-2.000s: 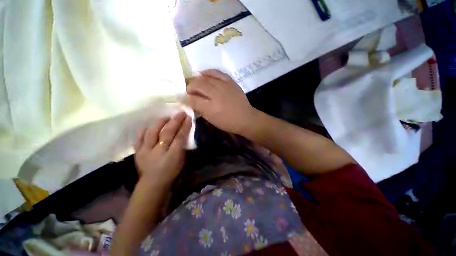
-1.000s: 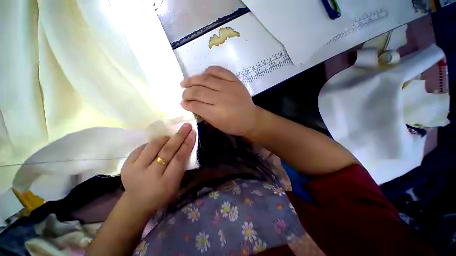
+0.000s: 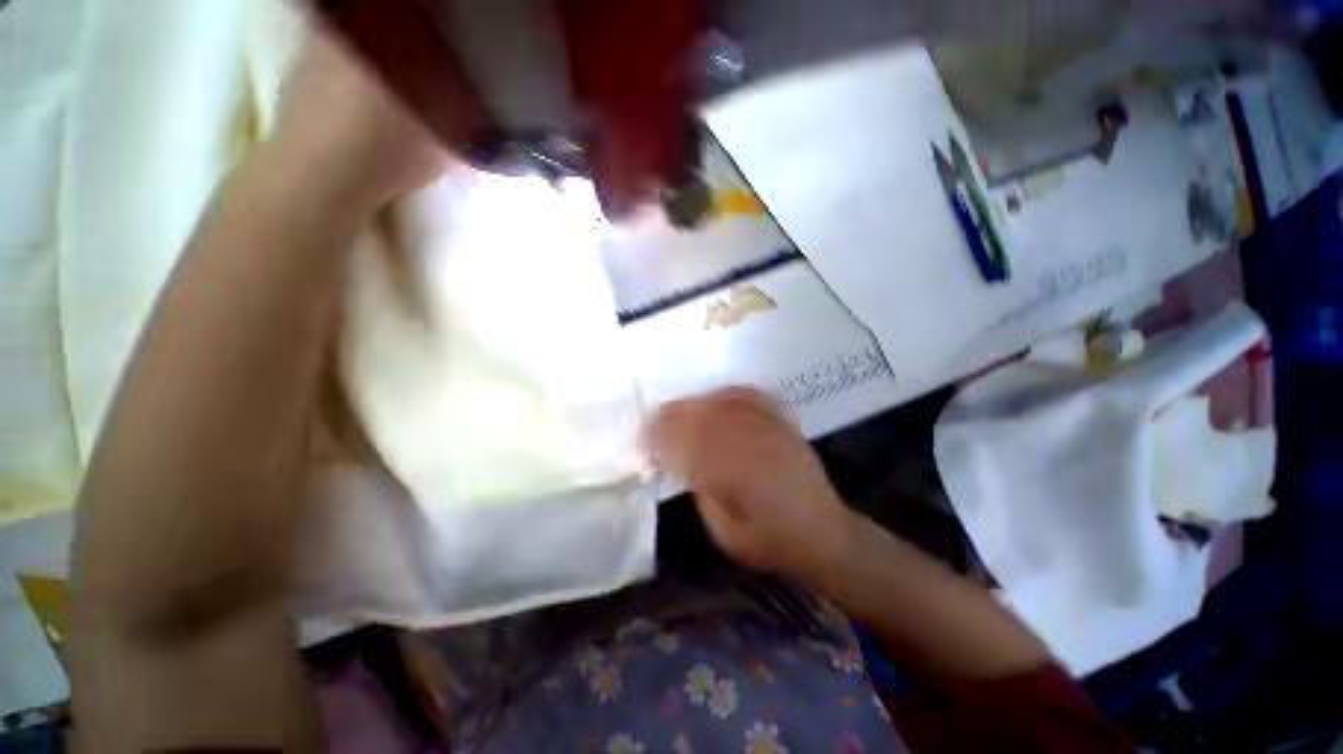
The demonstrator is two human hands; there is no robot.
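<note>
A large white to cream cloth panel (image 3: 516, 398) lies over the left of the table and the machine bed, brightly lit near the needle area. Its front edge hangs over the table edge towards my lap. My left hand (image 3: 361, 125) is blurred at the upper left, on the cloth beside the machine head, its fingers mostly hidden. My right hand (image 3: 751, 479) is blurred at the panel's right edge, its fingertips closed on that edge. The red and white sewing machine head (image 3: 589, 89) is above the bright spot; the needle cannot be made out.
Snips with blue-green handles (image 3: 975, 228) lie on a white sheet (image 3: 854, 177) right of the machine. Small cream scraps (image 3: 739, 305) lie near the printed ruler marks (image 3: 840, 377). White cloth (image 3: 1060, 486) hangs at the right, below table level. Yellow tape (image 3: 47, 607) is at the far left.
My left hand has moved from the front edge of the cloth up and forward beside the machine head, which now shows. My right hand has shifted right and down in the picture. The view has tilted up.
</note>
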